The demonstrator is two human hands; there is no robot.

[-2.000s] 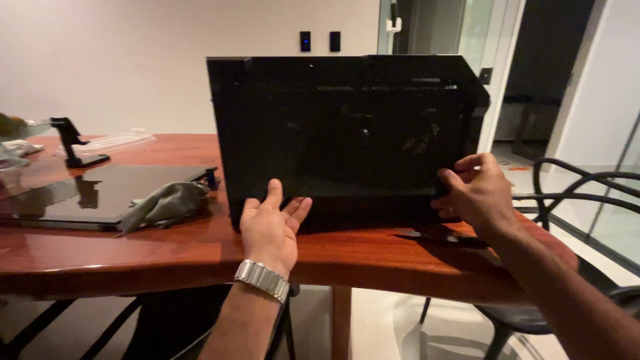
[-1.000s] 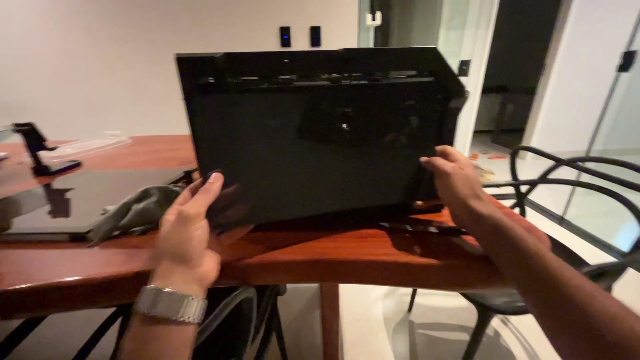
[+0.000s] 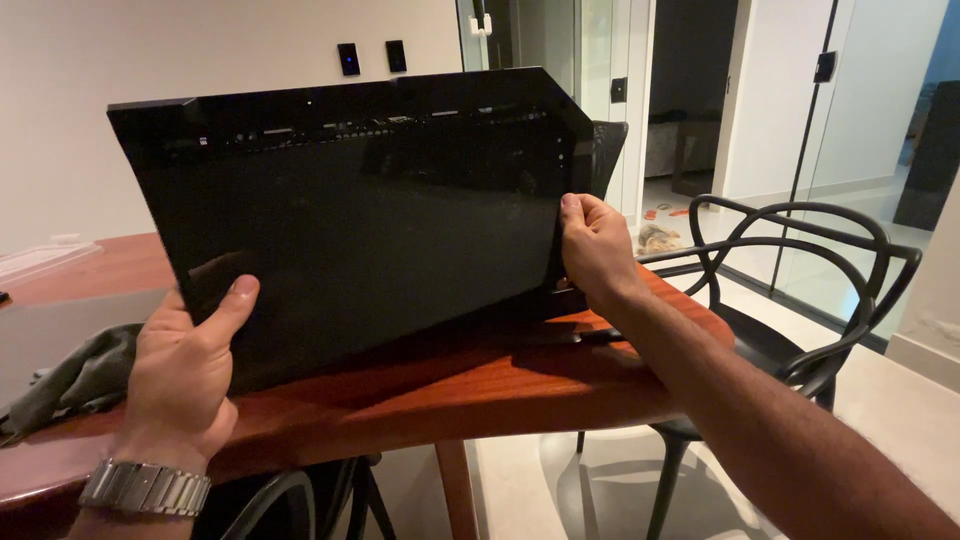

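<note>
A large black computer case with a glossy side panel [image 3: 375, 225] stands tilted above the wooden table, its left side raised. My left hand [image 3: 187, 352] grips the lower left edge, thumb on the glossy face and fingers behind; a metal-band watch [image 3: 146, 487] is on that wrist. At the right edge of the case, my right hand [image 3: 596, 240] has its thumb and fingers closed on the rim. A flat-bladed tool with a black handle [image 3: 596, 335] lies on the table under the case's right end. The case's underside is mostly in shadow.
The wooden table's front edge [image 3: 480, 416] runs below the case. A grey cloth [image 3: 82, 379] lies on a flat grey panel [image 3: 45, 326] at the left, near a clear plastic piece [image 3: 45, 259]. A black chair [image 3: 757, 330] stands right of the table.
The case's left side has been lifted, so it now tilts. My left hand has moved from the front of the case to its left edge. The view has shifted to the right.
</note>
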